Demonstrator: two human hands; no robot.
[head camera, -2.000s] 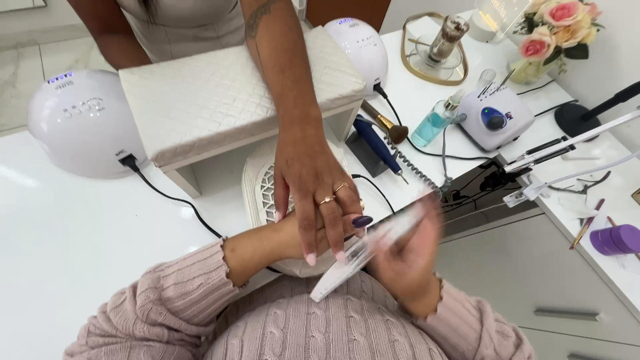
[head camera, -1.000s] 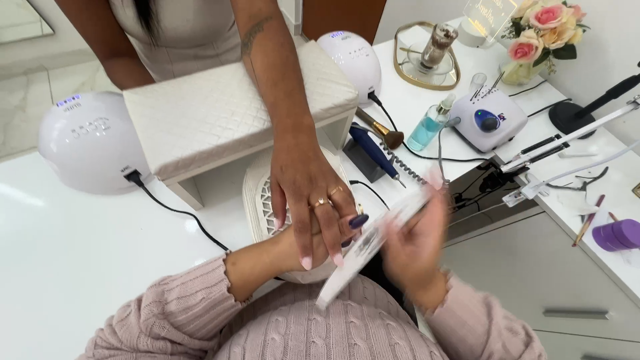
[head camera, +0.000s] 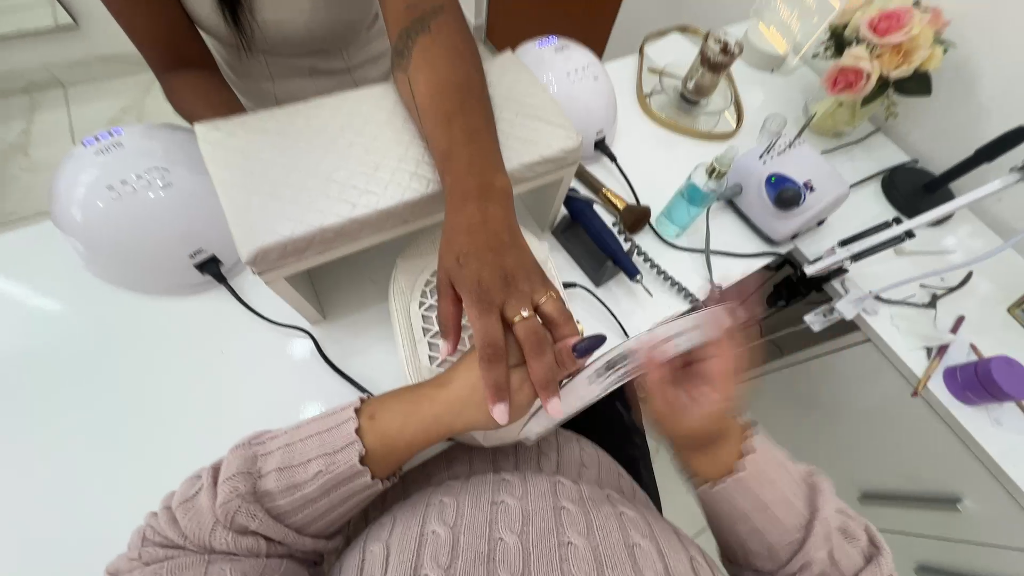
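Note:
Blurred by motion, my right hand (head camera: 692, 384) grips a white nail file (head camera: 624, 368) that slants down to the left, its lower part at the fingertips of another person's hand (head camera: 500, 272). That hand reaches over a quilted white armrest (head camera: 384, 152), wears rings and has pale pink nails. My left hand (head camera: 480, 388) lies beneath it and holds its fingers; a dark-polished thumbnail of mine shows beside the rings. Most of my left fingers are hidden. Under both hands sits a white nail dust collector (head camera: 408, 320) with a patterned grille.
White nail lamps (head camera: 144, 208) (head camera: 572, 92) flank the armrest. To the right are a blue nail drill handpiece (head camera: 600, 236) on its stand, a makeup-type brush (head camera: 616, 200), a blue liquid bottle (head camera: 696, 196), a drill control unit (head camera: 788, 192), a purple jar (head camera: 984, 379) and a lamp arm (head camera: 920, 212).
My right hand stays on the file, blurred in every frame, and the file's angle differs slightly. My left hand keeps holding the other person's fingers.

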